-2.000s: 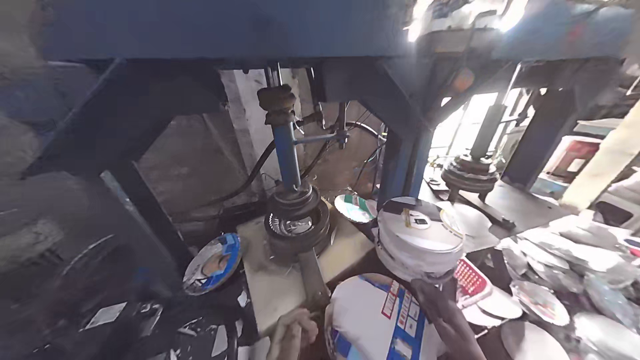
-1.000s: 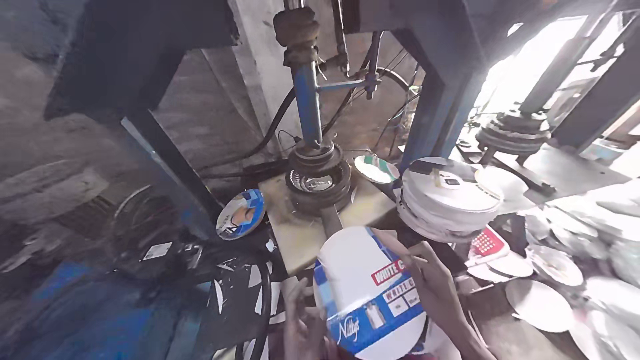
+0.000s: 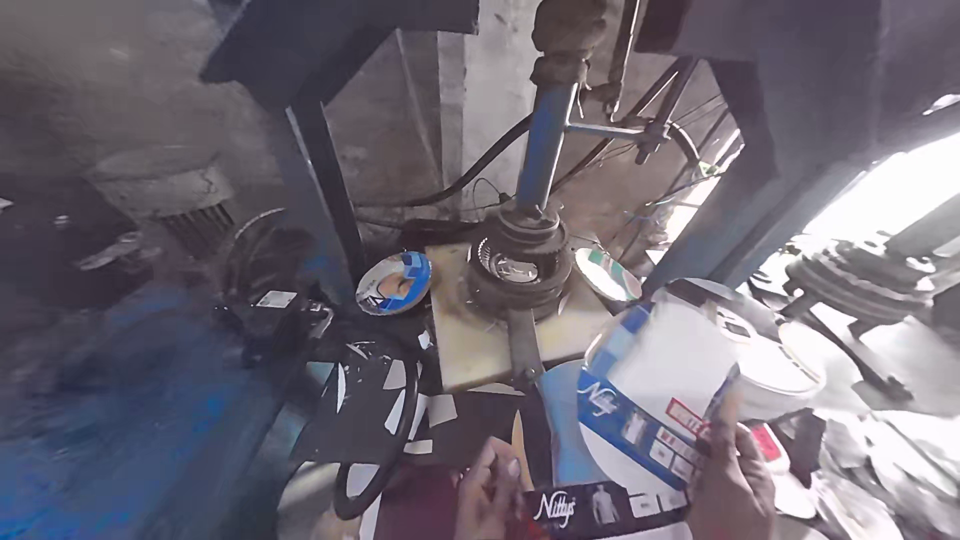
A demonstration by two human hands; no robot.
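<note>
My right hand (image 3: pixel 729 469) grips the right edge of a round printed card sheet (image 3: pixel 664 382), white with blue bands, tilted up at the lower right. My left hand (image 3: pixel 491 487) is at the bottom middle, fingers partly curled, beside a dark printed strip (image 3: pixel 592 510); whether it holds anything is unclear. Ahead, a round metal die (image 3: pixel 519 281) with a handle sits on a pale board (image 3: pixel 472 345) under the blue press ram (image 3: pixel 546 146). A blue-printed paper plate (image 3: pixel 394 283) lies left of the die, and a green-and-white one (image 3: pixel 607 274) lies right of it.
A stack of round white sheets (image 3: pixel 765 367) stands at the right, with loose pale pieces (image 3: pixel 877 457) beyond it. A second press head (image 3: pixel 862 285) is at the far right. A black hose (image 3: pixel 405 420) and paper scraps lie left of the board. Dark press posts (image 3: pixel 319 180) flank the die.
The round printed sheet has tilted up and moved to the right in my right hand. A dark printed strip now shows below it. The view has moved closer to the press.
</note>
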